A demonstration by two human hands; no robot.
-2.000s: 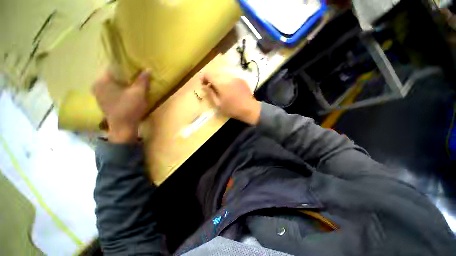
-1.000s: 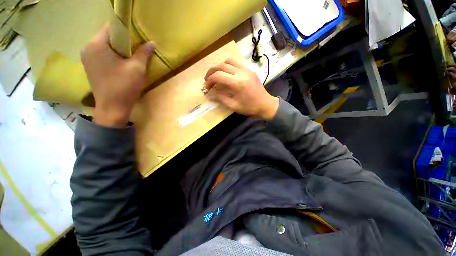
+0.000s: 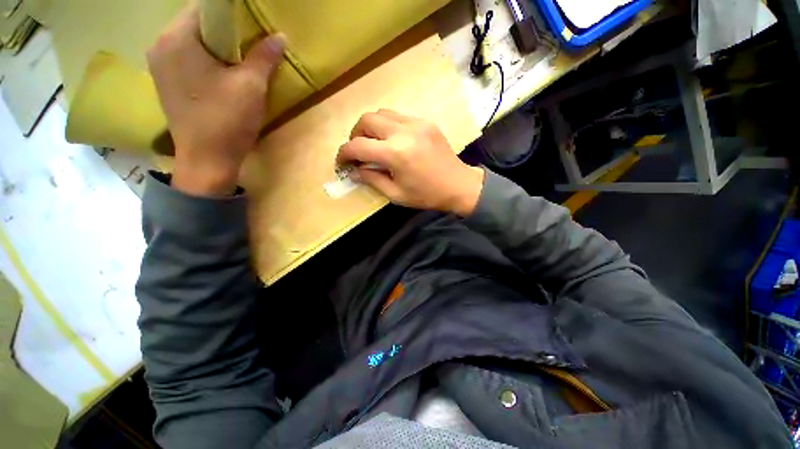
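Observation:
The yellow-olive leather panel (image 3: 360,39) lies folded over the far part of the tan work board (image 3: 298,224). My left hand (image 3: 210,96) grips its seamed edge, thumb on top beside the raised seam. My right hand (image 3: 408,162) rests low over the board with curled fingers, by the pale label strip (image 3: 340,188). Something small and dark shows at its fingertips; I cannot tell what it is or whether it is held.
A black cord (image 3: 480,54) lies right of the board, its tail over the table edge. Beyond it are a dark-headed hammer or weight (image 3: 524,35) and the blue-rimmed tray (image 3: 575,37). White-grey sheets (image 3: 732,26) hang at upper right. A blue bin-like object (image 3: 776,272) stands far right.
The view has shifted. My right hand has moved left along the board and now covers part of the label strip, fingers more curled. My left hand keeps its grip on the panel.

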